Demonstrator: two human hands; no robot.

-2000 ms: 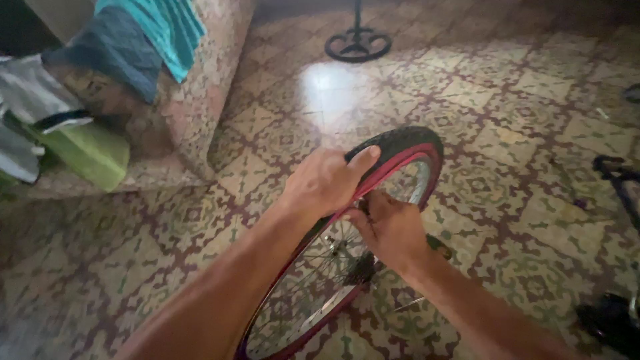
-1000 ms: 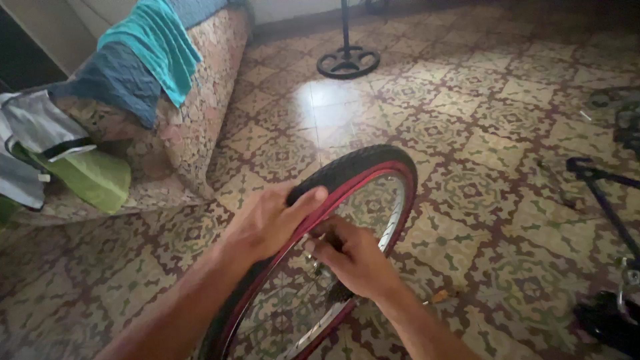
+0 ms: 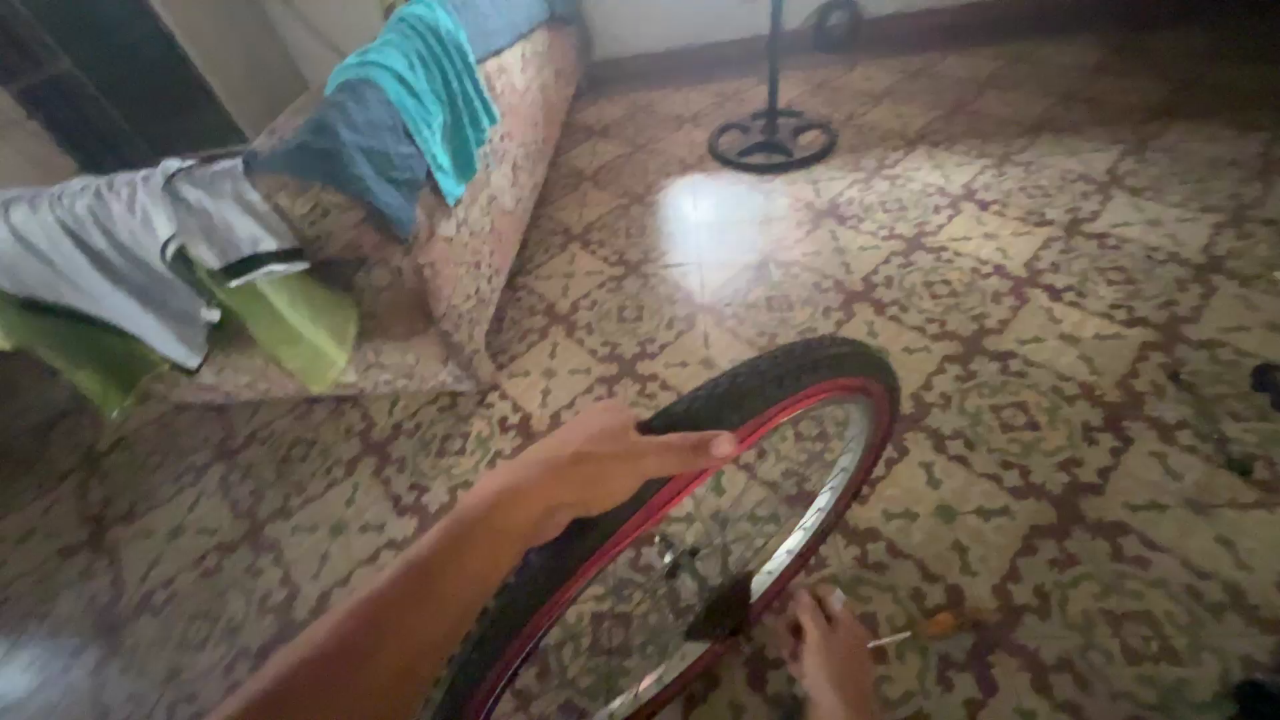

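A bicycle wheel with a black tyre, red sidewall and silver rim stands tilted on the patterned floor. My left hand grips the tyre near its top, the thumb lying on the red sidewall. Low on the right, outside the rim, is my right hand, its fingers curled near the dark sprocket cassette; a small pale spot shows at the fingertips, and whether it is a held thing is unclear. A screwdriver with an orange handle lies on the floor just right of that hand.
A floral-covered sofa at the upper left bears a turquoise cloth, blue cloth and a grey garment over green fabric. Beyond the wheel stands a round black metal base with a pole. Dark objects sit at the right edge.
My right hand has left the inner rim beside my left hand and moved down to the wheel's lower right. My left hand still holds the tyre. The view has shifted.
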